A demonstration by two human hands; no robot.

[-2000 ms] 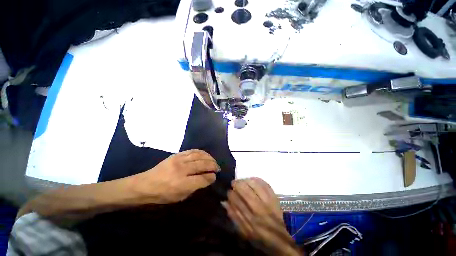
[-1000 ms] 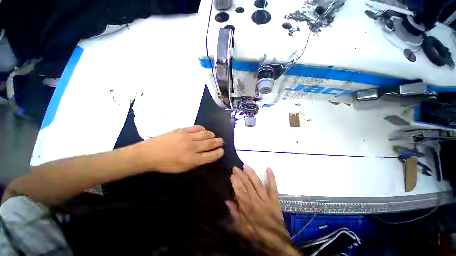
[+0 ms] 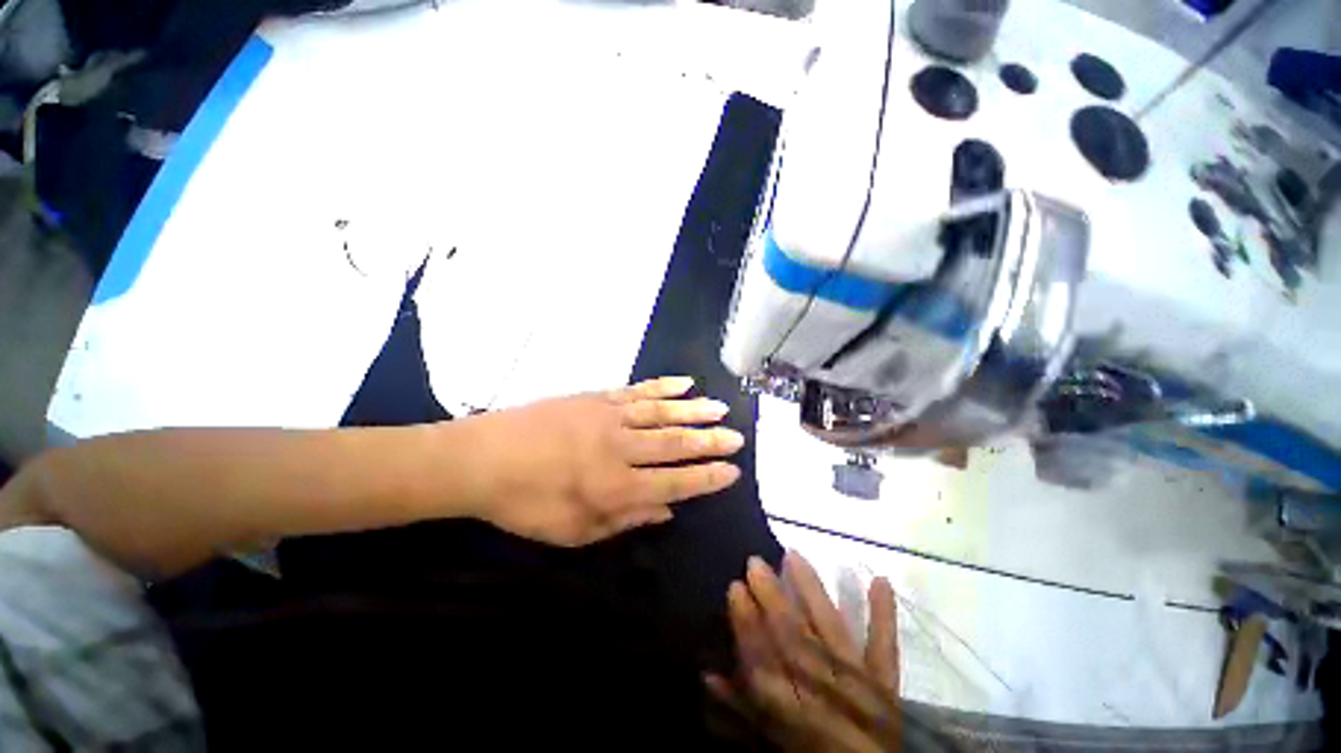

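The black fabric panel (image 3: 706, 280) runs from the lower left up past the left side of the machine head (image 3: 838, 206). Its right edge lies at the presser foot (image 3: 780, 386). My left hand (image 3: 603, 459) lies flat on the panel, palm down, fingers pointing right, just left of and below the foot. My right hand (image 3: 816, 647) is at the panel's right edge, nearer to me, fingers spread and slightly blurred. Its fingertips touch the cloth edge and the machine bed. The needle tip is too small to tell.
The white table (image 3: 500, 133) has a blue edge (image 3: 191, 162) at the left. A tan tool (image 3: 1240, 665) lies at the right near the front edge. A shiny metal cover (image 3: 1030, 294) sticks out from the head. Dark material lies beyond the table at the upper left.
The view has shifted and the machine head looks larger. More of the black panel now extends beyond the foot. My left hand has stayed flat on the cloth; my right hand remains by its edge.
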